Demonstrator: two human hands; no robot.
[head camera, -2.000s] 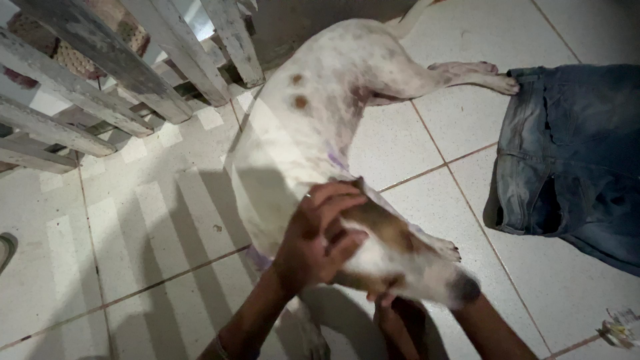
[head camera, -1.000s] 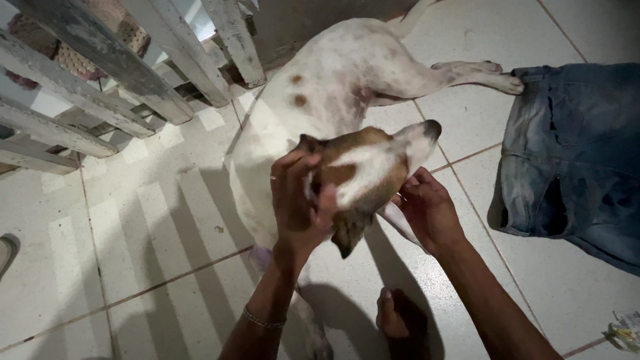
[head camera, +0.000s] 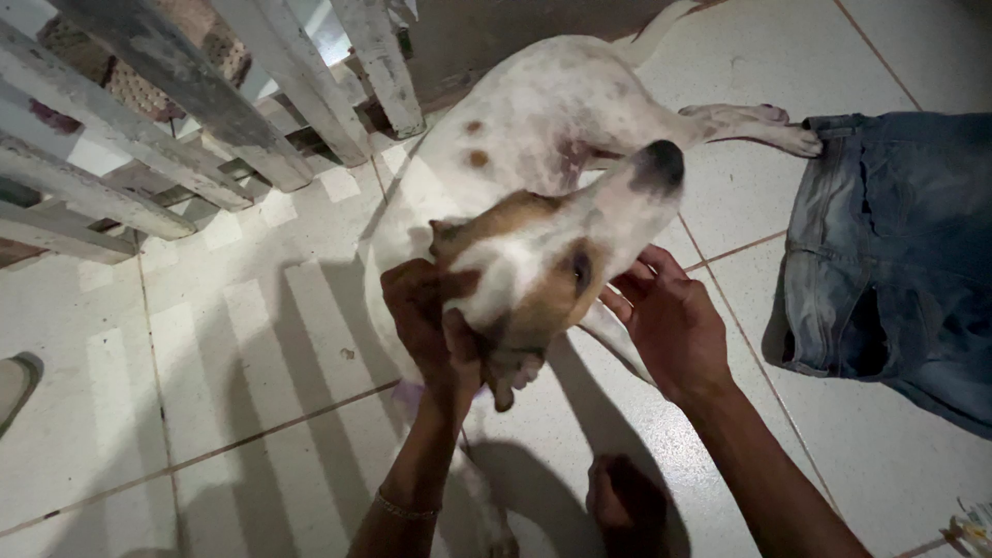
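Note:
A white dog with brown patches (head camera: 418, 201) lies on the tiled floor, its brown-and-white head (head camera: 535, 271) raised and its dark nose pointing up to the right. My left hand (head camera: 434, 329), with a chain bracelet on the wrist, rests against the back of the head behind the ears; its fingers are partly hidden and bent. My right hand (head camera: 670, 325) is under the jaw and cheek, palm up with curled fingers, and seems to touch the fur. Neither hand is plainly closed around anything.
A worn slatted wooden barrier (head camera: 275, 77) stands at the upper left. Blue denim clothing (head camera: 922, 240) lies at the right beside the dog's hind paws. A bare foot (head camera: 628, 496) shows at the bottom. A light-coloured object (head camera: 15, 387) is at the left edge.
The dog's head, low and toward the bottom right two seconds ago, has lifted and now points up to the right. My right hand has come up beside the jaw. My left hand has shifted behind the head.

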